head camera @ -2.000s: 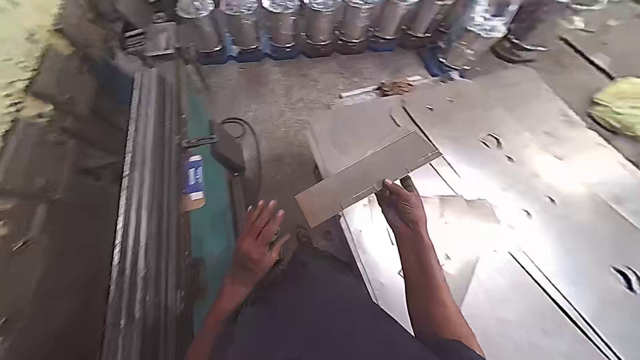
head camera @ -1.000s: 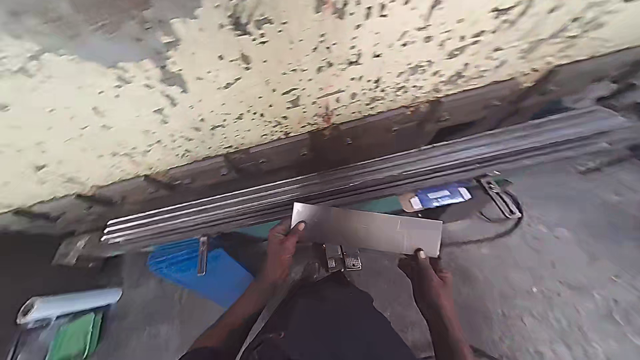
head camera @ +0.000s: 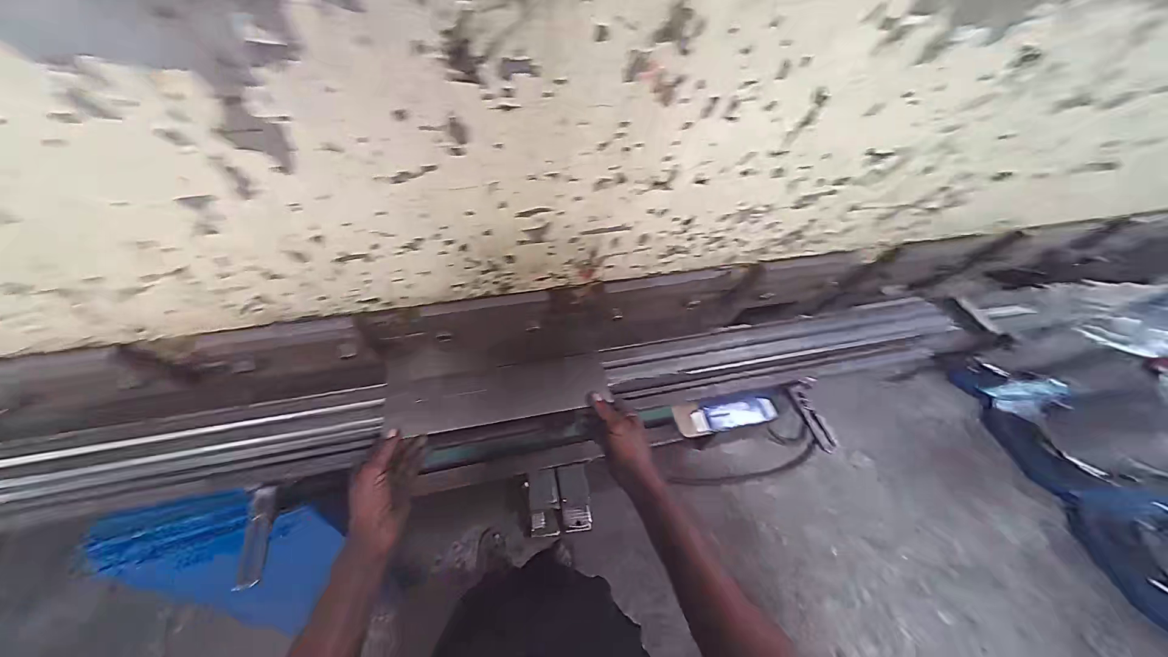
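A thin rectangular metal sheet (head camera: 502,394) lies across the long metal bars of a machine bed (head camera: 766,351), directly before me. Its near left corner is gripped by my left hand (head camera: 385,493), fingers at the edge. My right hand (head camera: 625,438) holds the near right corner, thumb on top. The sheet's far side reaches toward the dark metal beam (head camera: 301,356) of the machine; where exactly it ends is blurred.
A box with blue and white print (head camera: 730,414) rests right of my right hand, near a metal bracket (head camera: 812,418) and a dark cable (head camera: 748,476). Two foot pedals (head camera: 558,500) are below. A blue sheet (head camera: 292,557) is at lower left. The machine's worn yellow face (head camera: 547,146) rises ahead.
The sheet was in my right hand alone at first, over a large metal sheet, then in both hands before the machine. Now it has moved forward onto the bed. The view has turned strongly.
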